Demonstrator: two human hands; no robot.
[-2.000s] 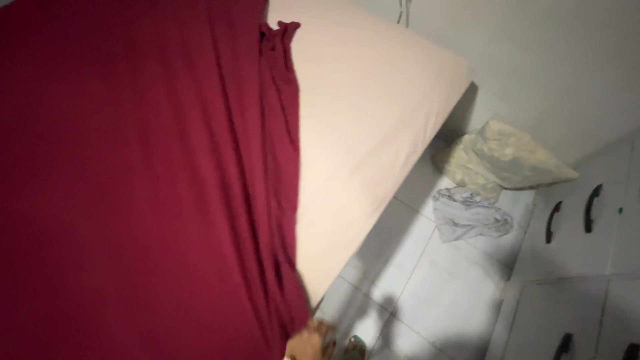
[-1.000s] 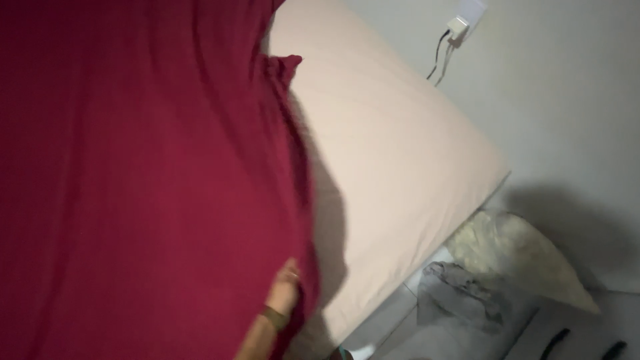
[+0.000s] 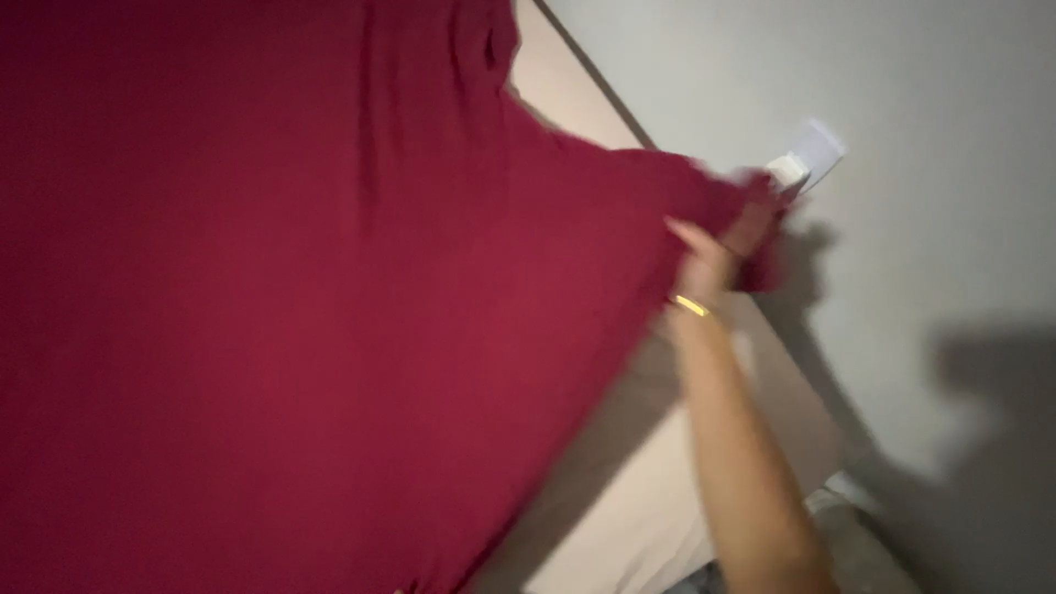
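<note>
A dark red stretch fabric sheet (image 3: 355, 313) spreads over the left and middle of the view, above a mattress in a pale pink cover (image 3: 643, 495). My right hand (image 3: 714, 256), blurred and with a gold-coloured bracelet at the wrist, grips the sheet near its corner. The gripped part is raised toward the wall, and the sheet's edge runs from there down to the bottom of the view. My left hand is not clearly seen; a tiny pale patch at the bottom edge cannot be made out.
A grey wall (image 3: 932, 206) borders the mattress on the right. On it is a white socket plate (image 3: 817, 153) with a white plug (image 3: 788, 169), close behind the raised cloth. Part of a pale bag (image 3: 874, 544) shows beyond the mattress corner at the lower right.
My right hand has moved up and right toward the wall, drawing the sheet's edge across the mattress. More of the pink cover was exposed one second ago. The view has shifted.
</note>
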